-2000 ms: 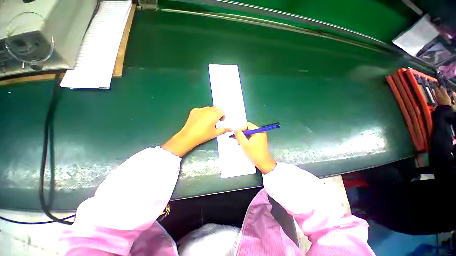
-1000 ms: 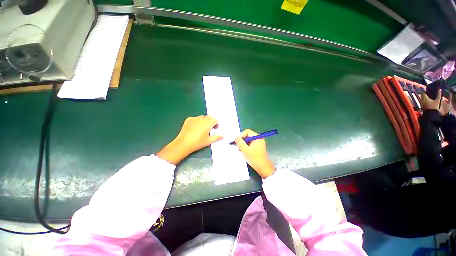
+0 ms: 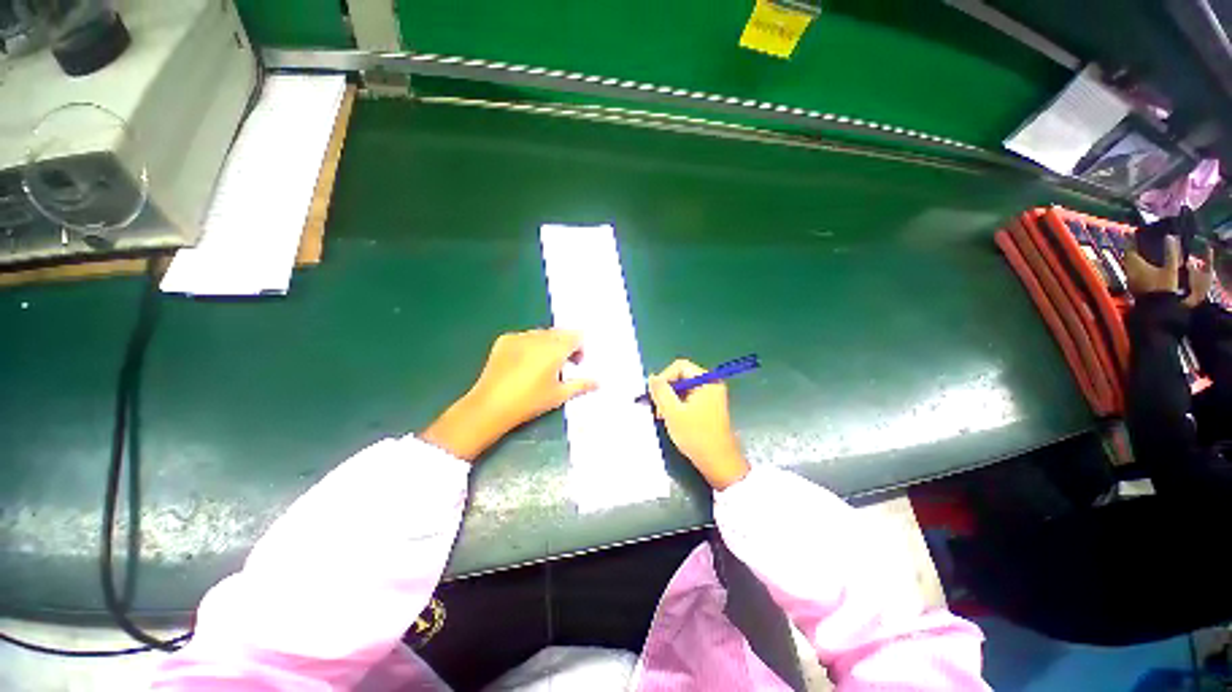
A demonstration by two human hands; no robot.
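Note:
A long, narrow strip of white paper (image 3: 588,277) lies flat on the dark-green bench top, its near end close to the front edge. My left hand (image 3: 520,381) rests on the strip's left edge, thumb and fingers spread on the paper, not gripping it. My right hand (image 3: 697,416) is at the strip's right edge and holds a dark-blue pen (image 3: 723,373). The pen tip points left at the paper's right side. Any writing on the paper is too bright to make out.
A cream machine (image 3: 183,122) and a white paper stack (image 3: 264,176) on a tan board stand at the left. A black cable (image 3: 119,460) hangs over the bench edge. Red-orange trays (image 3: 1067,318) and a person's dark sleeves (image 3: 1159,365) are at the right. A yellow tag (image 3: 776,27) hangs behind.
The camera view has tilted up a little, so the scene sits lower. My right hand and the pen have moved slightly right relative to the strip. My left hand stays on the paper.

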